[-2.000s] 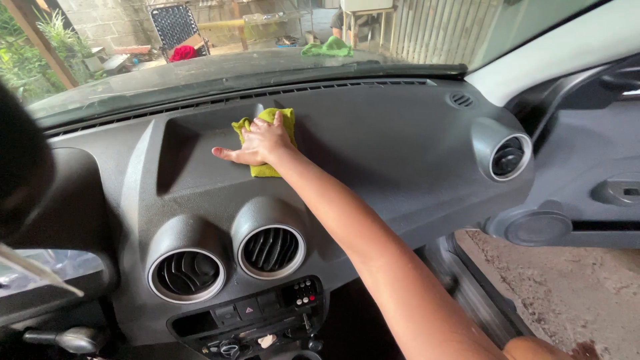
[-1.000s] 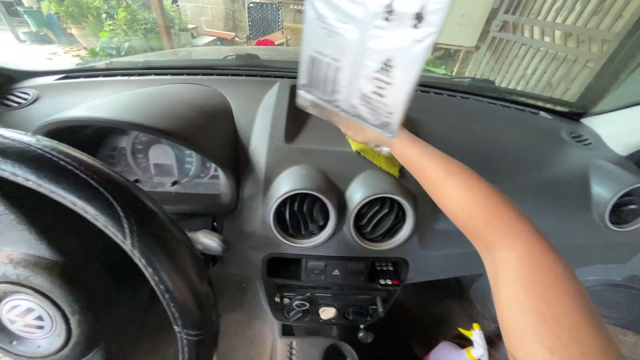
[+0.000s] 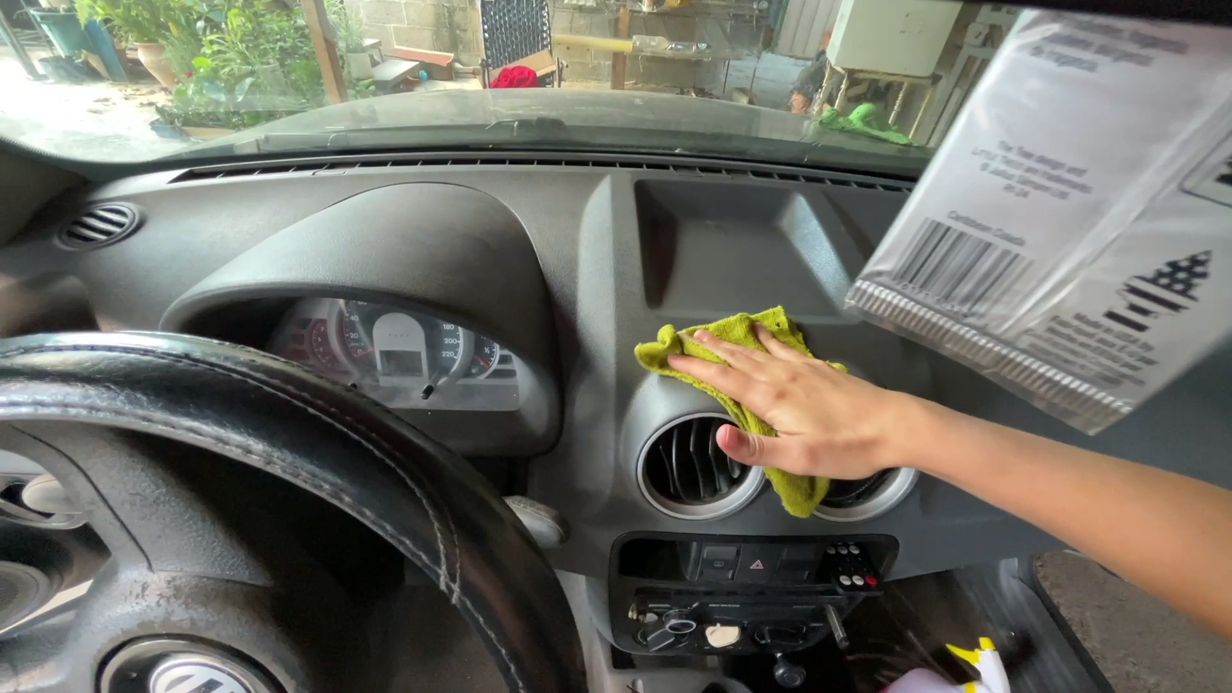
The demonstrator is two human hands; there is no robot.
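My right hand [image 3: 818, 409] reaches in from the right and lies flat, fingers spread, on a yellow-green cloth [image 3: 664, 351]. The cloth is pressed against the grey dashboard [image 3: 597, 289] above the two round center air vents. It drapes between them, over part of the left vent [image 3: 695, 467] and much of the right vent [image 3: 871, 496]. My thumb lies off the cloth, at the left vent's edge. My left hand is out of view.
A black steering wheel [image 3: 385, 433] fills the lower left, before the instrument cluster [image 3: 399, 351]. A clear plastic packet with writing [image 3: 1020, 221] hangs at the upper right. Below sit the control panel [image 3: 741, 635] and a spray bottle's yellow and white top [image 3: 984, 664].
My right hand and the cloth have come from the recessed dashboard top down to the center vents. The view has swung left, toward the steering wheel.
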